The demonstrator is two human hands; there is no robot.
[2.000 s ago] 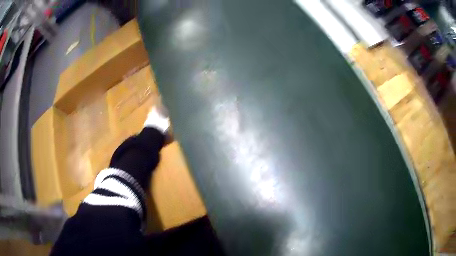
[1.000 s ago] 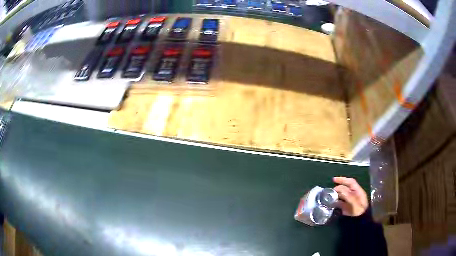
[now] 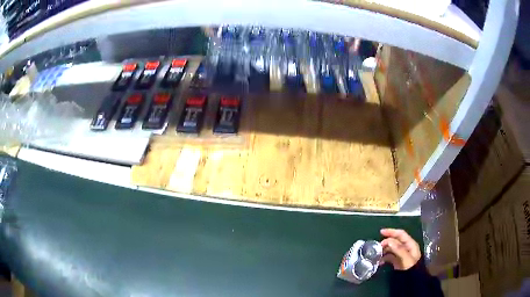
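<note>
A small white bottle [image 3: 352,264] with an orange-red mark and round metal-looking top and flipped lid is at the bench's right end. My bare right hand [image 3: 401,249] is beside its top, fingers partly curled at the lid's edge. Whether they grip it is unclear. My left hand is out of view.
Black devices with red ends [image 3: 193,116] stand in two rows in a clear tray on the wooden board [image 3: 314,168]. A blurred clear tray with blue-marked units [image 3: 293,72] lies behind. A white upright [image 3: 473,98] with orange tape and brown cartons [image 3: 494,232] stand right.
The view has swung from the carton at left to the shelf, and my left hand has left view. Since the last frame, the blue-marked tray has come nearer over the board. Bottle and right hand look nearly unmoved.
</note>
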